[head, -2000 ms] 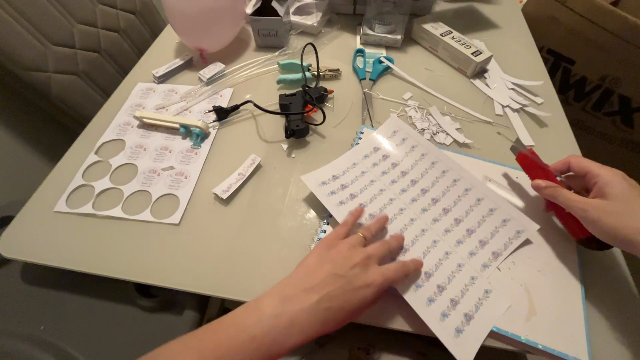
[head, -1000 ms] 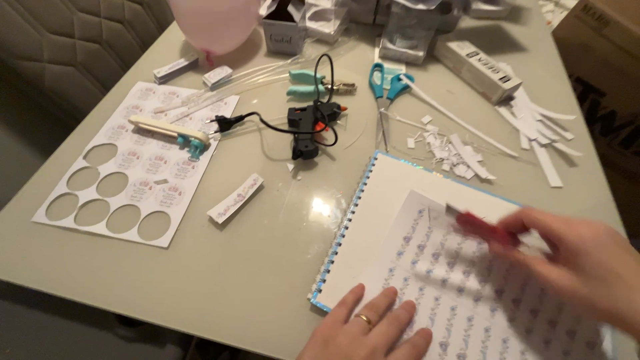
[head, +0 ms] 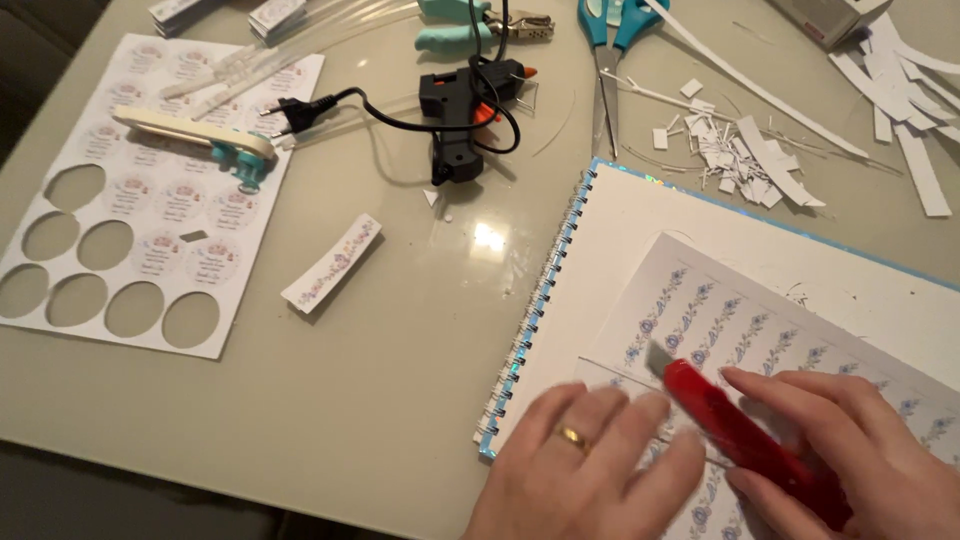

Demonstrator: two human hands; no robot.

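Observation:
My right hand (head: 847,442) grips a red utility knife (head: 750,427), its grey blade out over a paper sheet printed with rows of blue flowers (head: 757,330). The sheet lies on a spiral-bound notebook (head: 555,315) with a blue edge. Beside the knife, my left hand (head: 592,465), wearing a gold ring, rests over the lower left part of the sheet, fingers spread. A thin straight edge or line crosses the sheet near its fingertips; I cannot tell which. A flower-printed paper strip (head: 334,262) lies left of the notebook.
Left lies a sheet with round cutouts (head: 142,202), bearing a cream and teal tool (head: 195,135). Behind are a black glue gun (head: 457,120) with its cord, teal-handled pliers or punch (head: 465,26), blue-handled scissors (head: 611,60), paper scraps (head: 735,150), cut strips (head: 892,90) and a box (head: 829,15).
The printed sheet was held over the notebook two seconds ago and now lies on it. My right hand has brought the knife from the right side to over the sheet. The view is closer.

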